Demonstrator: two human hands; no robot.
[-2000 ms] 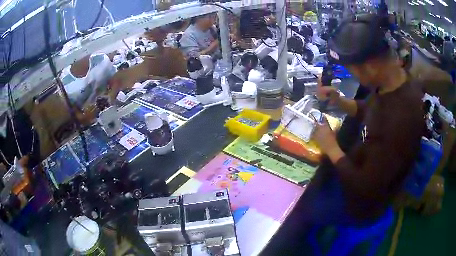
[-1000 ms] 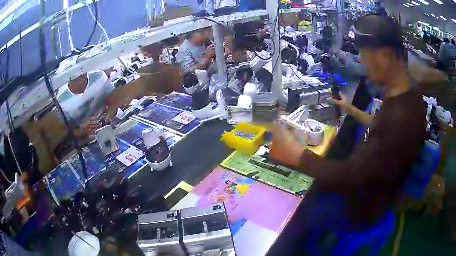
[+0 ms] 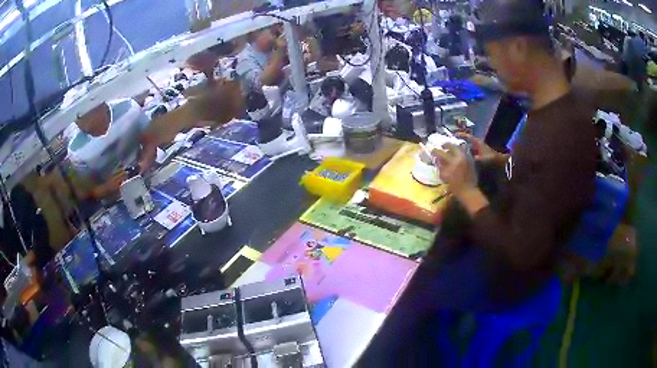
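Neither of my hands is in the picture. Nearest in front of me, two silver screw feeders (image 3: 248, 327) stand side by side at the bottom centre. A round tin (image 3: 111, 348) with a white top is at the bottom left, beside a dark pile of black parts (image 3: 133, 287). A white unit with a black head (image 3: 209, 204) stands upright on the dark bench. A pinkish board (image 3: 346, 264) lies right of the feeders.
At right a person (image 3: 547, 165) in a dark top holds a white housing (image 3: 426, 167) over a yellow-orange pad (image 3: 403, 188). A yellow box (image 3: 333, 180) of small parts is beside it. A green board (image 3: 367, 226) lies in front. Other people work across the bench.
The view has shifted, so most things sit further left. The person at right has brought both hands together at the white housing on the pad; one hand earlier held a dark tool.
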